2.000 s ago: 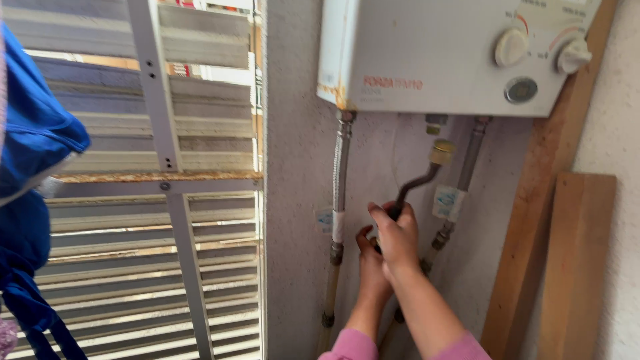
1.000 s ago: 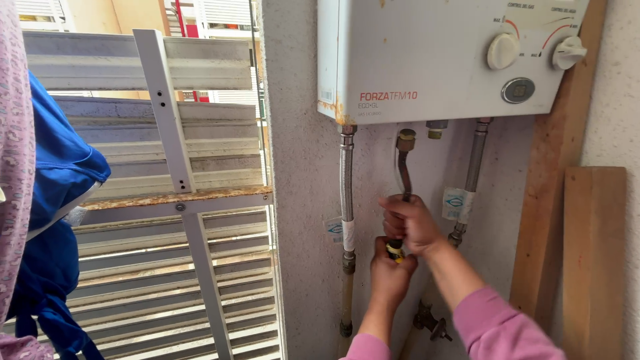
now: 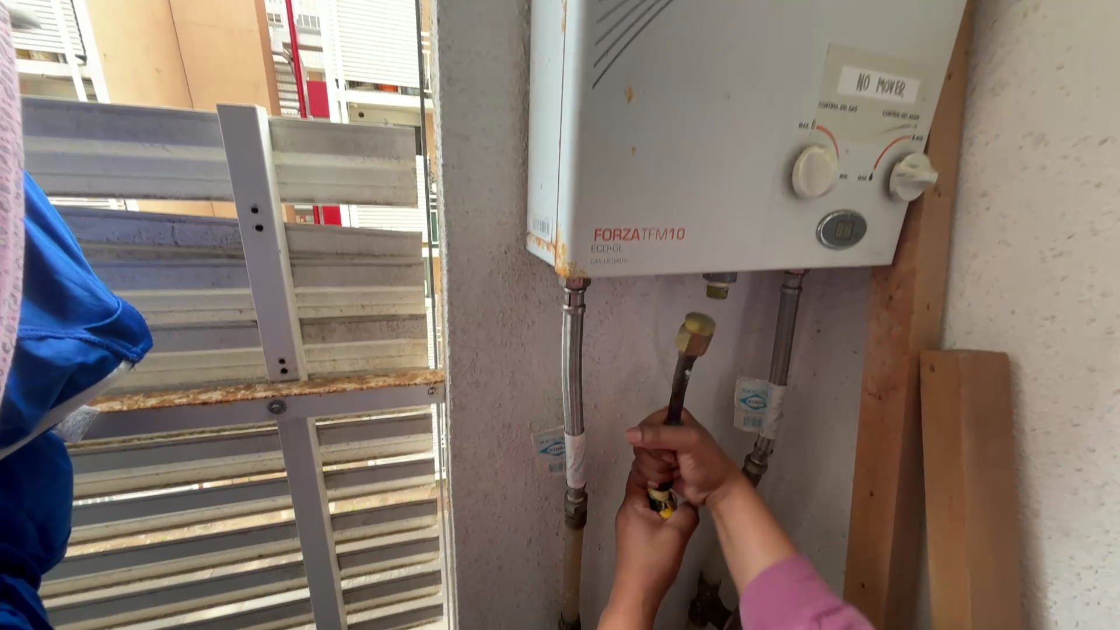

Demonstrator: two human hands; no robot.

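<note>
A white wall-mounted gas water heater (image 3: 700, 157) fills the upper right. Below it, my right hand (image 3: 691, 459) grips a dark gas hose (image 3: 680, 385) tipped with a brass nut (image 3: 695, 334). My left hand (image 3: 652, 534) is closed lower down around the same hose, near a yellow-and-black piece (image 3: 661, 502) between the hands. The nut is apart from the threaded fitting (image 3: 718, 287) under the heater. Braided water hoses, one on the left (image 3: 573, 367) and one on the right (image 3: 786, 332), run down from the heater. My fingers hide part of the held hose.
Wooden boards (image 3: 973, 472) lean at the right wall. A louvered metal panel (image 3: 289, 402) with a rusty crossbar stands at the left, beside hanging blue fabric (image 3: 66, 324). A valve (image 3: 710, 602) is low on the wall, behind my right forearm.
Both hands stay around the hose while its brass end swings about below the heater. The view has shifted, showing more of the heater's front.
</note>
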